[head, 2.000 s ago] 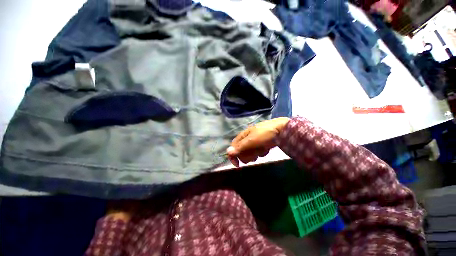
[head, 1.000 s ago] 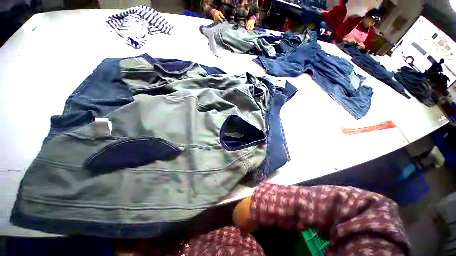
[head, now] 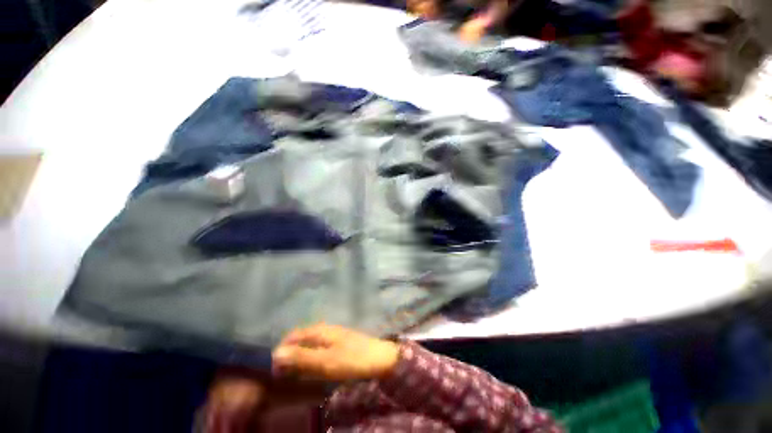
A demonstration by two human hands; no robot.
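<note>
The denim jacket (head: pixel 296 279), inside out, lies on the white table (head: pixel 592 287) with its grey-green side up. It shows a dark blue half-oval (head: pixel 267 232), a dark hollow (head: pixel 457 224) to its right and a white label (head: pixel 227 182). My right hand (head: pixel 334 352) is at the jacket's lower edge, fingers bent and pointing left; blur hides whether it grips the edge or a tool. My left hand (head: pixel 237 392) is low, below the table edge, dark and blurred; its fingers cannot be made out.
Other denim garments (head: pixel 592 97) lie at the back right, with a red strip (head: pixel 694 246) nearer. A brown card (head: pixel 17 182) is at the left edge. A striped cloth (head: pixel 305 17) lies at the back. A green crate (head: pixel 614 411) is below right. A person's hand (head: pixel 482 24) shows at the far side.
The view has shifted and blurred. My right hand has risen from below the table edge and moved left along the jacket's hem. My left hand now shows below the edge.
</note>
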